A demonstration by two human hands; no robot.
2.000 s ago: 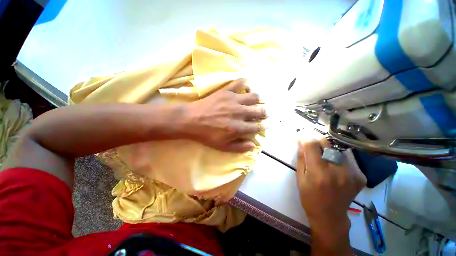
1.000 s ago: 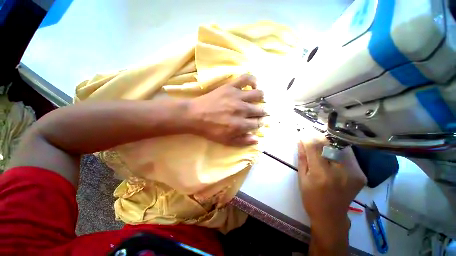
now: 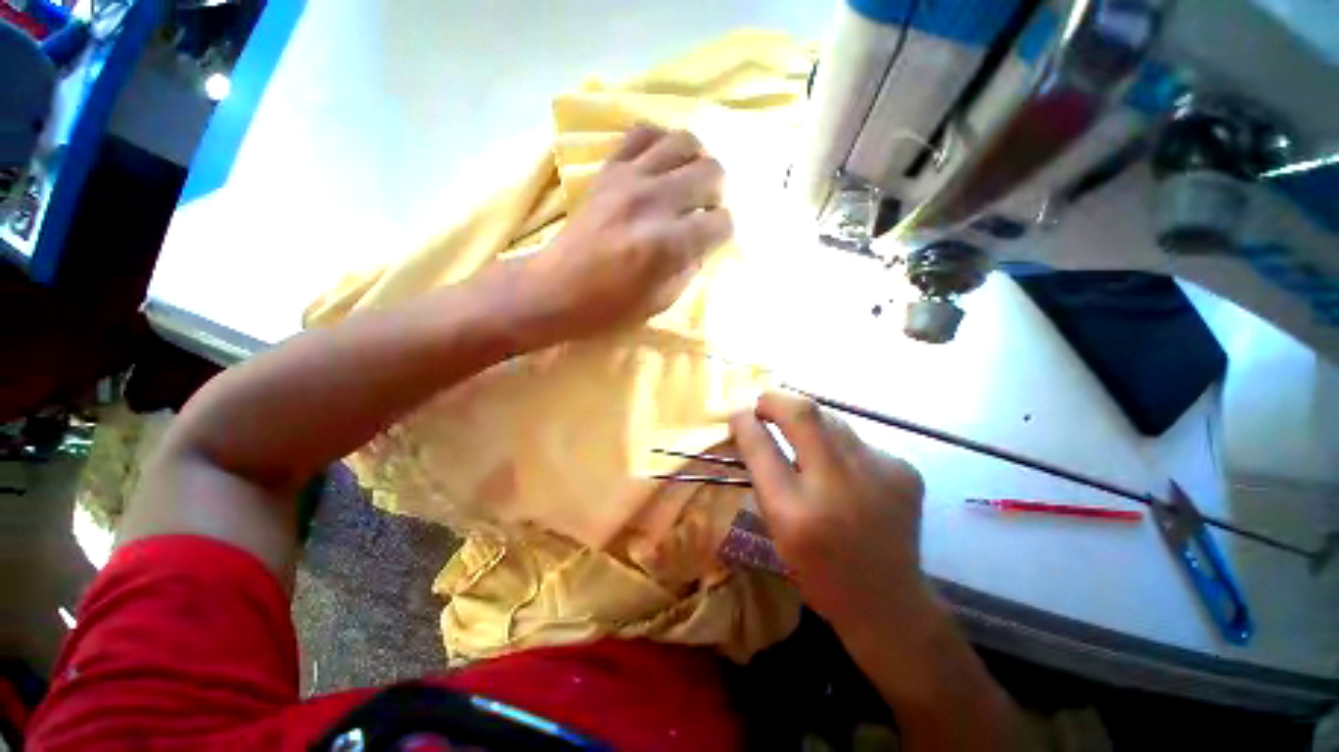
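Observation:
The yellow garment [image 3: 514, 441] is bunched on the white table and hangs over its front edge onto the lap. My left hand [image 3: 639, 221] lies on the upper part of the cloth with its fingers bent, close to the glare by the needle area. My right hand [image 3: 837, 492] is at the garment's right edge, fingertips at the cloth. It holds slim tweezers [image 3: 705, 467], whose two arms point left over the cloth and stand apart. The sewing machine head [image 3: 1013, 132] is above and to the right. Glare hides the needle area.
A flat black object [image 3: 1138, 345] lies behind the needle area at right. A thin red stick [image 3: 1065, 510] and blue-handled snips [image 3: 1212, 573] lie on the table at right. Another blue-edged table [image 3: 88, 147] stands at upper left.
My right hand has moved left from under the machine head to the garment's edge, and tweezers now show in it. My left hand has moved slightly up and left. The view has shifted.

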